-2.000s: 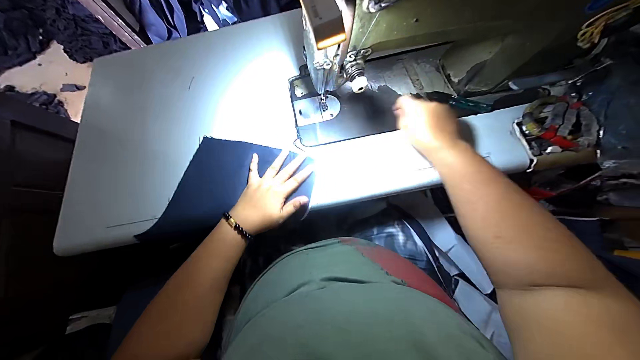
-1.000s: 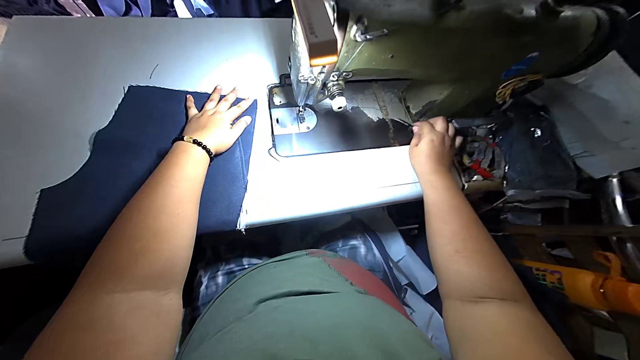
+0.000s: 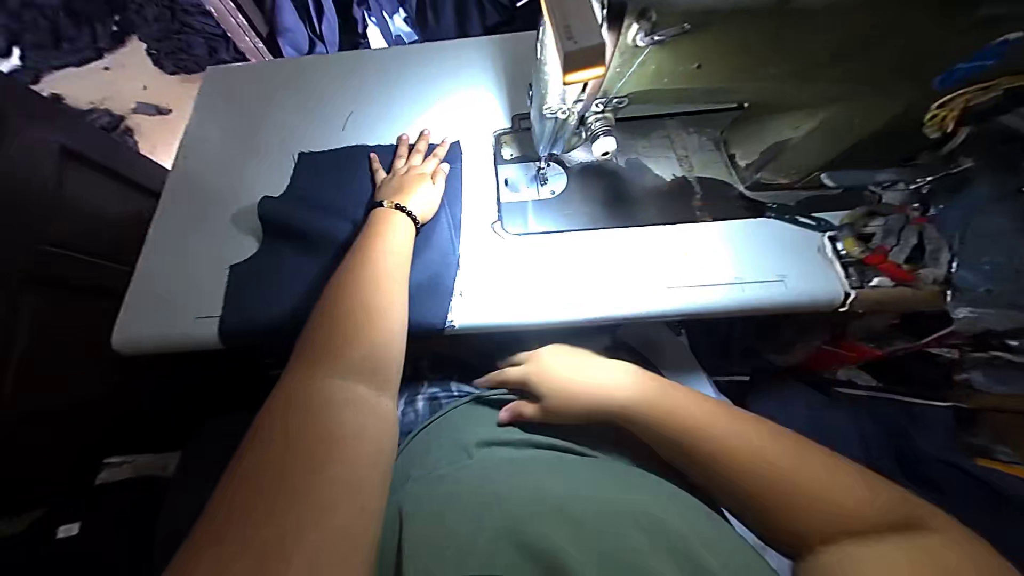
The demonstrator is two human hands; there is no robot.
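Note:
My left hand (image 3: pixel 412 182), with a beaded bracelet at the wrist, lies flat with spread fingers on a dark navy cut fabric piece (image 3: pixel 320 232). The fabric rests on the pale sewing table, left of the needle plate (image 3: pixel 524 182), and its lower edge reaches the table's front edge. My right hand (image 3: pixel 560 384) is below the front edge, over my lap near the hem of the green shirt (image 3: pixel 560 504); its fingers are loosely apart and nothing shows in them. The sewing machine's presser foot (image 3: pixel 544 172) stands over the plate, with no fabric under it.
The green sewing machine body (image 3: pixel 784 88) spans the upper right, a lit lamp (image 3: pixel 580 48) at its head. Dark scissors or snips (image 3: pixel 800 216) lie by a bin of scraps (image 3: pixel 888 256) at the table's right end. Fabric heaps (image 3: pixel 176 32) lie beyond the table at upper left.
My right hand has moved from the right part of the machine bed down over my lap. My left hand remains flat on the navy fabric. The view has shifted.

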